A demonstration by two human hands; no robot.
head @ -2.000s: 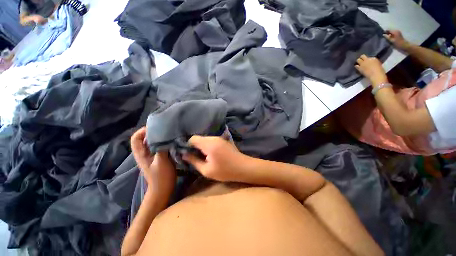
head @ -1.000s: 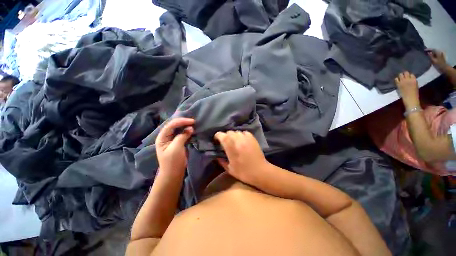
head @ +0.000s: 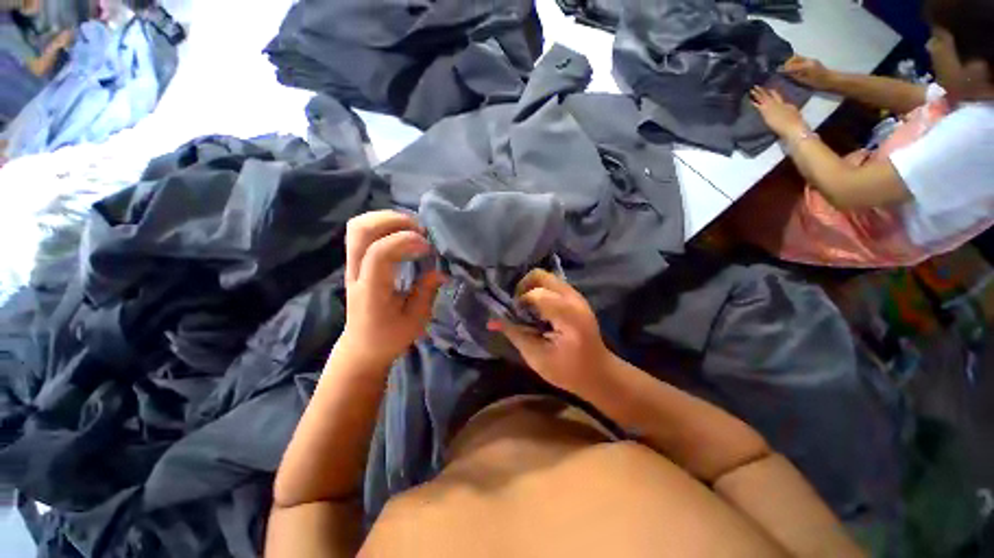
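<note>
A dark grey jacket (head: 496, 223) lies in front of me, part of it raised and bunched between my hands. My left hand (head: 387, 286) has its fingers curled at the left side of the raised cloth and grips its edge. My right hand (head: 554, 327) pinches a fold of the same cloth at the right. A sleeve of the jacket (head: 554, 79) points away from me with small dark buttons near its end. Which part of the jacket I hold is not clear.
A crumpled heap of grey jackets (head: 207, 327) is at the left. A grey pile (head: 403, 55) is on the far side of the white table (head: 706, 191). A person in a pink-orange apron (head: 845, 223) handles another grey jacket (head: 698, 82). Grey garments (head: 763, 338) hang low at my right.
My hands have raised and bunched the held cloth, and both have shifted their grip along it. The view has swung back, bringing more of the person at the right into sight.
</note>
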